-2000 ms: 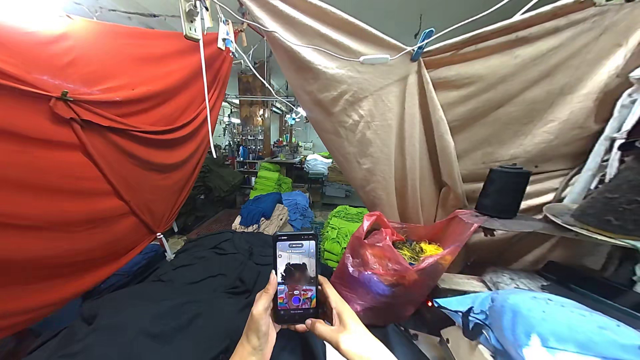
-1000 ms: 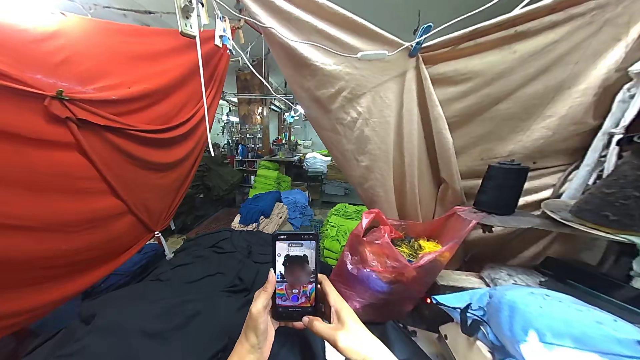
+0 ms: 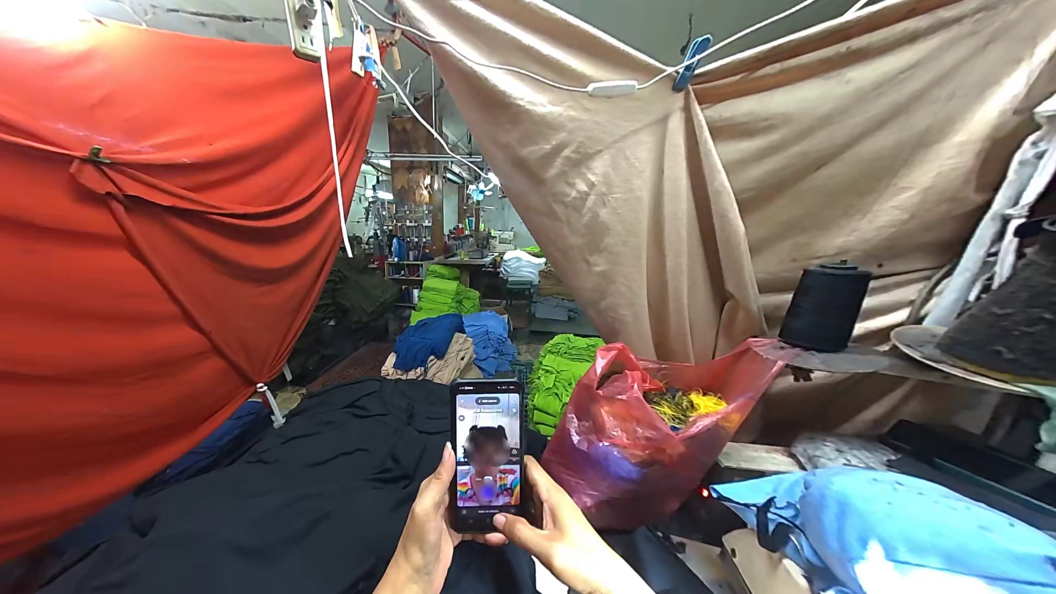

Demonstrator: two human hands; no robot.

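Note:
A black smartphone (image 3: 487, 454) is held upright at the lower middle, its lit screen showing a person's picture. My left hand (image 3: 431, 520) grips its left side and lower edge. My right hand (image 3: 561, 528) holds the right side, with the thumb over the bottom of the screen. Black cloth (image 3: 272, 487) lies heaped behind and left of the hands. Just right of the phone stands a red translucent plastic bag (image 3: 619, 462) with yellow and dark thread scraps (image 3: 689, 406) in its mouth.
An orange-red cloth (image 3: 165, 247) hangs left, a beige cloth (image 3: 602, 190) right. A black thread cone (image 3: 825, 307) stands on a ledge. A light blue cloth bundle (image 3: 891, 528) lies lower right. Green folded fabric (image 3: 565, 379) and blue cloth (image 3: 429, 340) are stacked beyond.
The picture of the person on the phone screen has changed since two seconds ago. Both hands keep their hold on the phone in about the same place.

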